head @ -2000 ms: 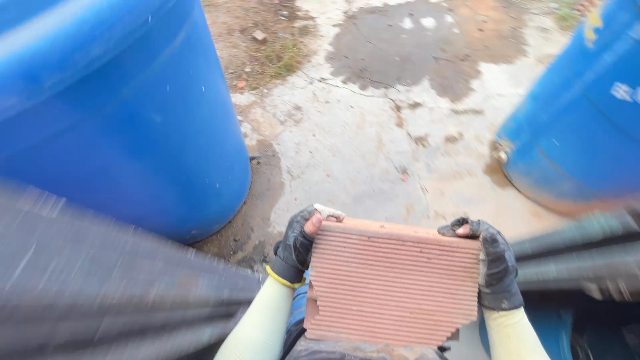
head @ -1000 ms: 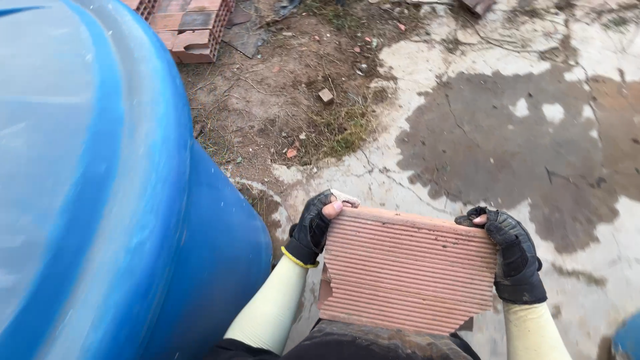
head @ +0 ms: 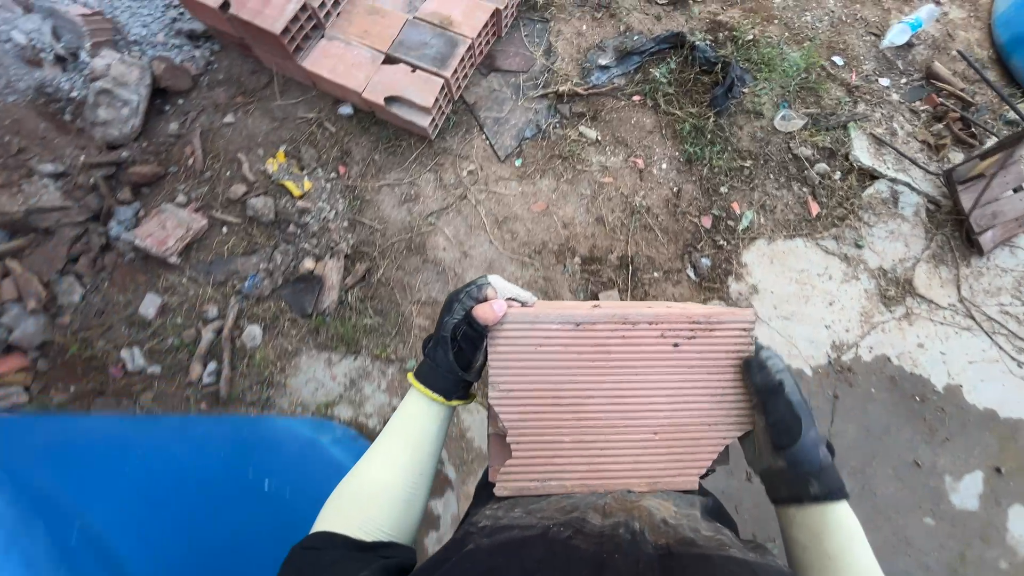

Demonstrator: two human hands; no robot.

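Observation:
A ribbed red clay block point(head: 620, 392) with broken lower corners is held in front of my torso. My left hand point(head: 464, 340), in a black glove with a yellow cuff edge, grips its upper left corner; the bare thumb lies on the face and a pale-wrapped finger reaches along the top edge. My right hand point(head: 788, 428), also in a black glove, presses against the block's right side; its fingertips are partly hidden behind the block.
Hollow clay bricks point(head: 344, 60) are stacked ahead. Rubble point(head: 120, 96) lies on the left, a blue plastic tank point(head: 160, 496) at lower left. A wooden crate point(head: 992, 196) stands at right, near a plastic bottle point(head: 910, 26) and dark plastic sheeting point(head: 640, 58).
The view has swung left, bringing the brick stack and rubble into sight. My right hand has shifted from the block's upper right corner down to its side. The block stays held.

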